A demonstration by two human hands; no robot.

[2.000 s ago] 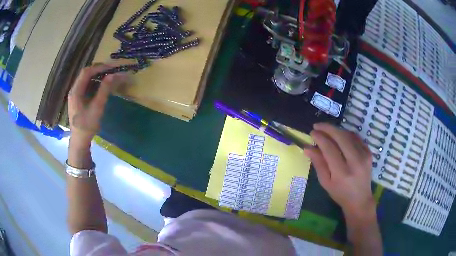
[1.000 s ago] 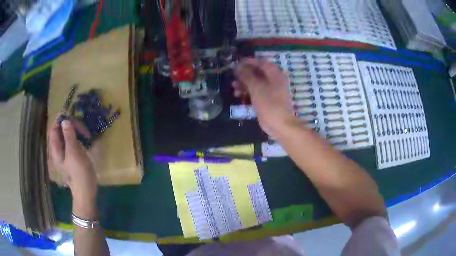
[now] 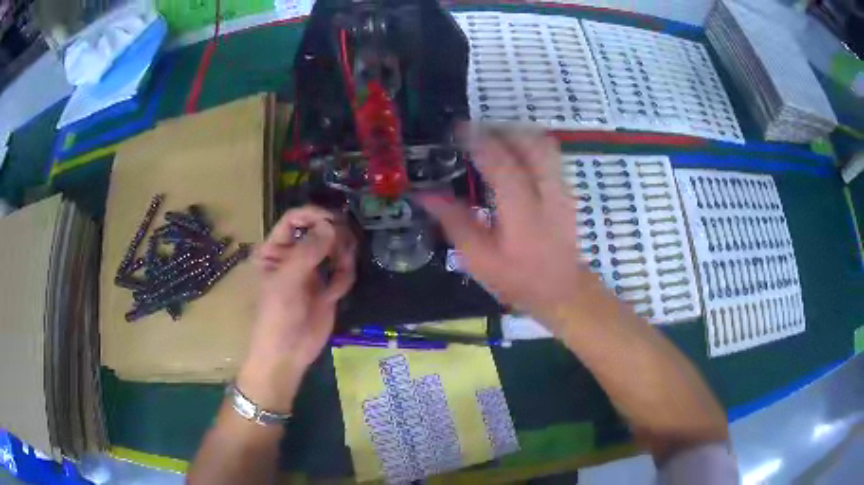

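Observation:
The bench press (image 3: pixel 384 161) with its red lever stands in the middle, its silver round post (image 3: pixel 403 248) below the linkage. My left hand (image 3: pixel 308 260) is just left of the post, fingers curled round a dark ribbed stick, mostly hidden; a dark end shows at the fingertips. My right hand (image 3: pixel 516 213) is blurred at the press's right side, thumb and fingers apart, with nothing visible in it. More dark ribbed sticks (image 3: pixel 180 260) lie piled on the brown cardboard stack (image 3: pixel 199 152) at the left.
White trays (image 3: pixel 744 256) of dumbbell-shaped link parts lie right and behind; spare trays (image 3: pixel 772 71) are stacked far right. A yellow label sheet (image 3: pixel 474 379) and purple pens (image 3: pixel 388 339) lie in front. More cardboard (image 3: pixel 33 322) stands far left.
The view has swung. My left hand has moved right from the dark stick pile to beside the press post. My right hand moved from the pens to the press's right side.

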